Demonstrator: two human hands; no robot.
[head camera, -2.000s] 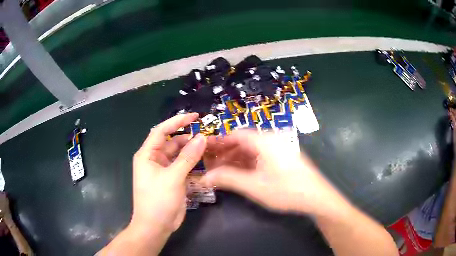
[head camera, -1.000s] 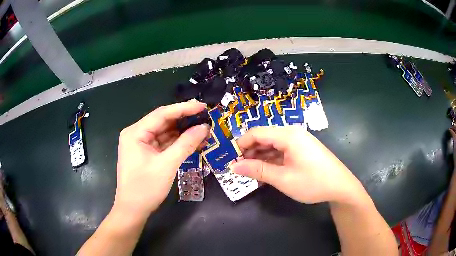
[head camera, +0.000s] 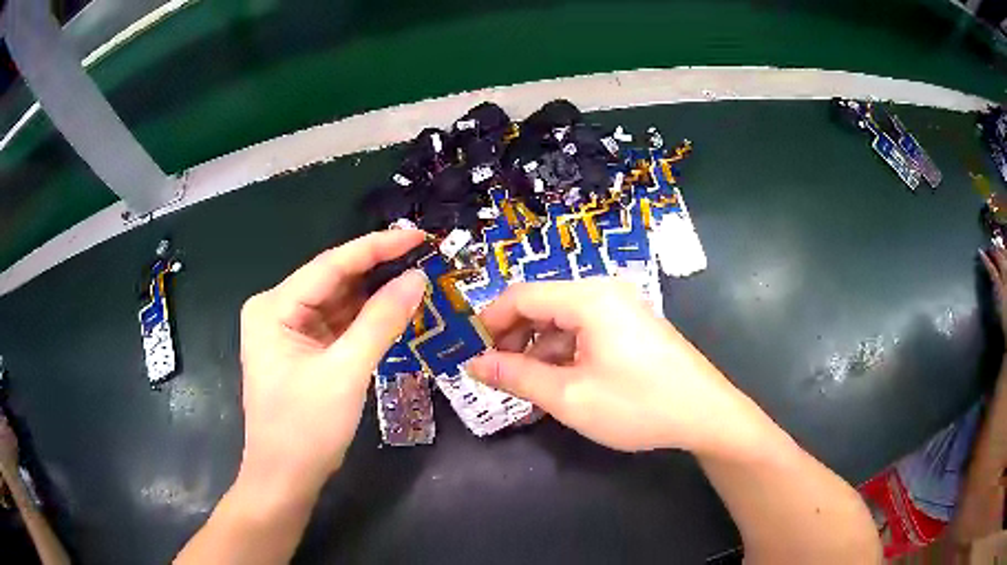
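Observation:
A keypad circuit board (head camera: 454, 349), blue above with a pale keypad area at its lower end, is held between my two hands over the near left side of the board pile (head camera: 541, 259). My left hand (head camera: 331, 342) pinches its upper left part between thumb and index finger; what exactly lies in that pinch is hidden. My right hand (head camera: 596, 359) grips its right edge with thumb and index finger. Another board with a duller keypad end (head camera: 405, 411) lies below and left of it. Black end parts (head camera: 558, 155) cluster at the pile's far side.
A single board (head camera: 158, 331) lies at the left. A pair of boards (head camera: 900, 149) lies at the far right. A pale metal rail (head camera: 331, 130) with a post (head camera: 88, 99) runs beyond the pile, with a green surface behind. Other people's hands or arms show at both side edges.
The blurred hands of two seconds ago are now clear, with a board visible between them. Since one second ago, both hands and the board have shifted slightly left in view.

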